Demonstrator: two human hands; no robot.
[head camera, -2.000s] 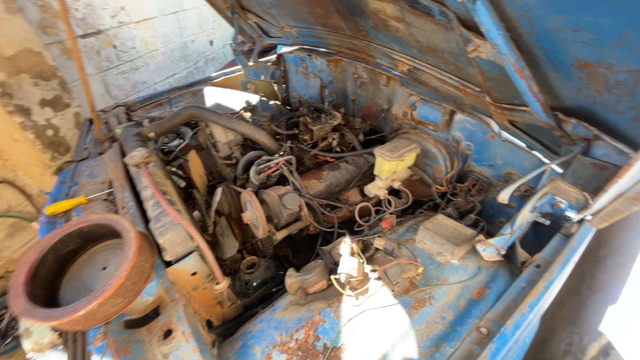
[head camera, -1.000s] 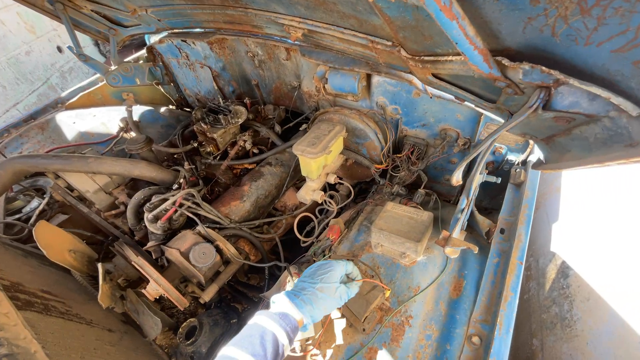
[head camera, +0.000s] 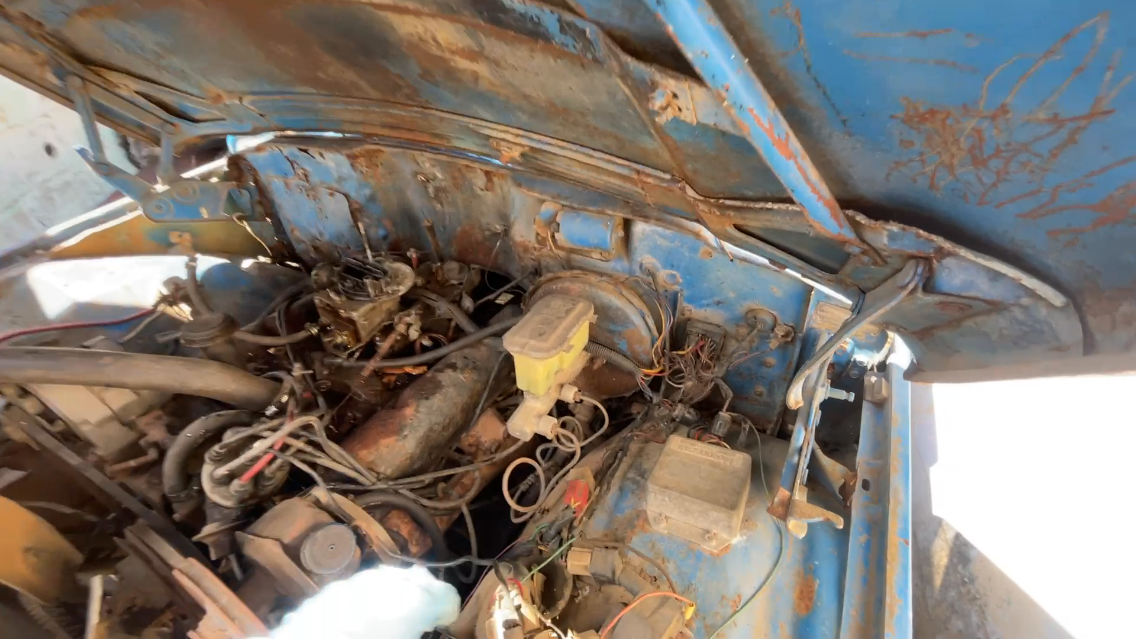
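Note:
My left hand (head camera: 377, 605), in a pale glove washed out by the sun, shows at the bottom edge, left of centre. Its fingers point right, towards a sunlit bundle of wires and connectors (head camera: 510, 608); whether they touch it or hold something cannot be told. Just above the hand is a round-capped engine part (head camera: 328, 550). Beyond lie a distributor cap with its leads (head camera: 235, 475), a rusty valve cover (head camera: 426, 417) and a brake master cylinder with a yellowish reservoir (head camera: 550, 355). My right hand is out of view.
The raised, rusty blue hood (head camera: 985, 177) spans the top, with its hinge (head camera: 812, 417) at the right. A dusty box (head camera: 698, 490) sits on the blue inner fender (head camera: 754, 577). A thick radiator hose (head camera: 133, 371) crosses the left; the carburetor (head camera: 364, 302) stands further back.
The view has swung right and closer to the firewall. My gloved left hand, absent two seconds ago, was by the wires on the inner fender one second ago and is now further left, beside them.

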